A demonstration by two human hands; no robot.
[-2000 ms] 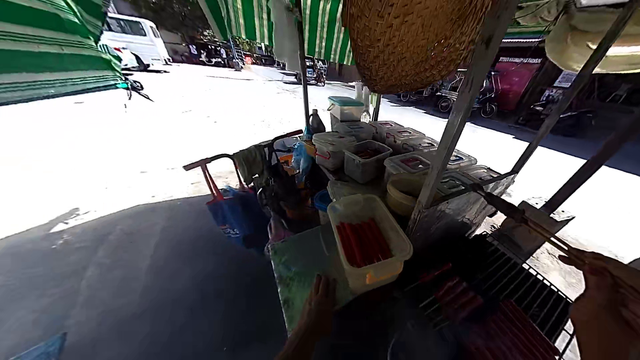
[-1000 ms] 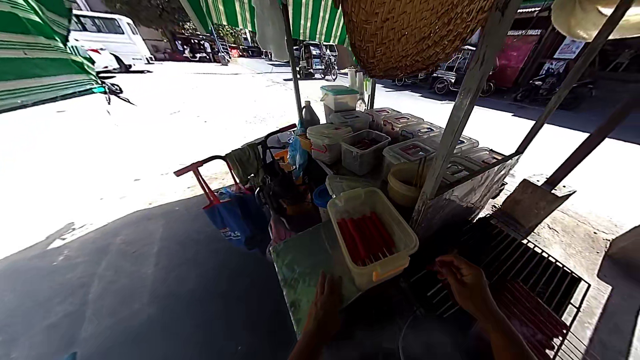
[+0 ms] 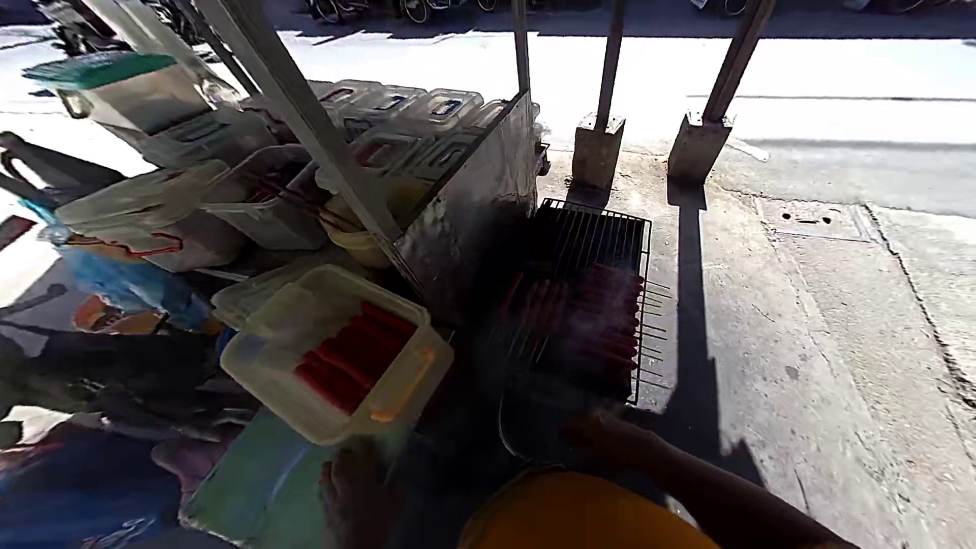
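Note:
My left hand (image 3: pixel 357 484) is low in the picture, at the green board (image 3: pixel 255 476) just below an open plastic tub (image 3: pixel 267 347); its fingers are dark and blurred. Red sausages (image 3: pixel 354 354) lie in the tub. In deep shadow, my right hand (image 3: pixel 602 435) is below the wire grill rack (image 3: pixel 646 236); whether it holds anything does not show. Skewered red sausages (image 3: pixel 610 316) lie in a row on the rack, sticks pointing right, with a few more (image 3: pixel 541 301) to their left. Thin smoke hangs over them.
Lidded plastic containers (image 3: pixel 442 107) stand behind a metal sheet panel (image 3: pixel 476 198). A wooden post (image 3: pixel 305 114) rises beside the tub. A blue plastic bag (image 3: pixel 126 278) hangs at the left. Concrete-footed posts (image 3: pixel 598 152) stand beyond the grill.
The view has swung right and down over the grill. My right hand, above the rack a second ago, is now below it. The tongs-like sticks it held two seconds ago were gone from it one second ago.

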